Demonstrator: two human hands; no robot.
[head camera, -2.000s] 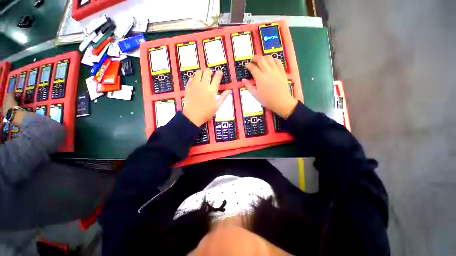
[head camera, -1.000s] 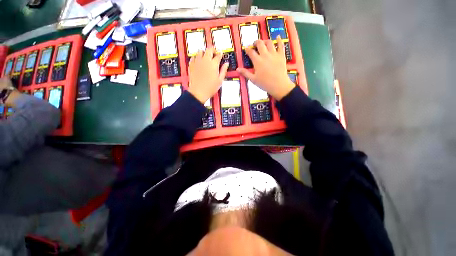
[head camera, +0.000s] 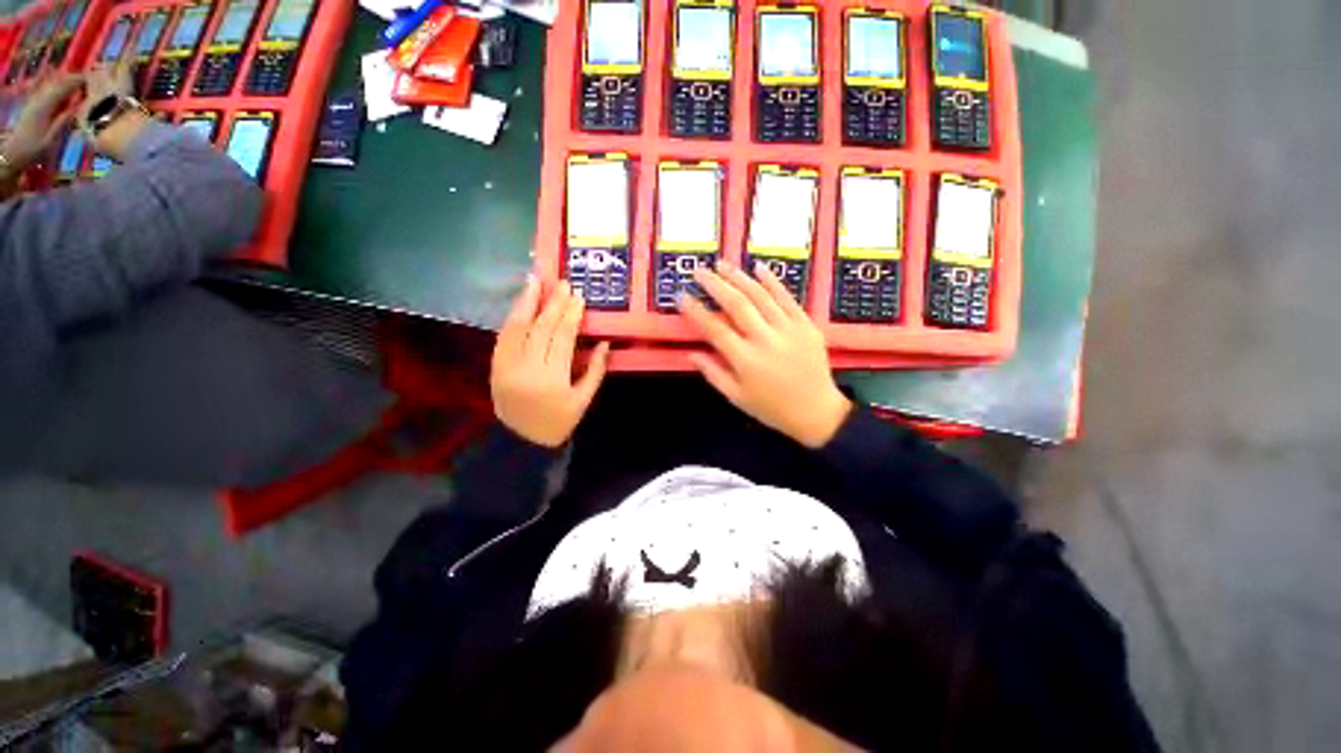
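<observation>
A red phone tray (head camera: 913, 341) lies in front of me with two rows of keypad phones, black with yellow trim. The screens are lit white or pale, except the top right phone (head camera: 962, 74), which is dark blue. My left hand (head camera: 541, 358) is at the tray's lower left corner, its fingertips beside the lower left phone (head camera: 599, 221). It holds nothing. My right hand (head camera: 760, 341) has its fingers spread over the lower keys of the second and third lower phones, palm over the tray's front edge. It holds nothing.
Loose batteries (head camera: 444, 63) lie left of the tray on the green bench (head camera: 405, 236); a black battery (head camera: 338, 131) lies nearer the neighbouring tray (head camera: 280, 174). A neighbouring worker's grey sleeve (head camera: 133, 221) and hands are at left. A red tray of phones (head camera: 121, 606) is low at left.
The view has shifted, so the bench appears higher and further right. Both hands have moved from the upper row to the tray's front, left hand to its corner, right hand onto the lower row.
</observation>
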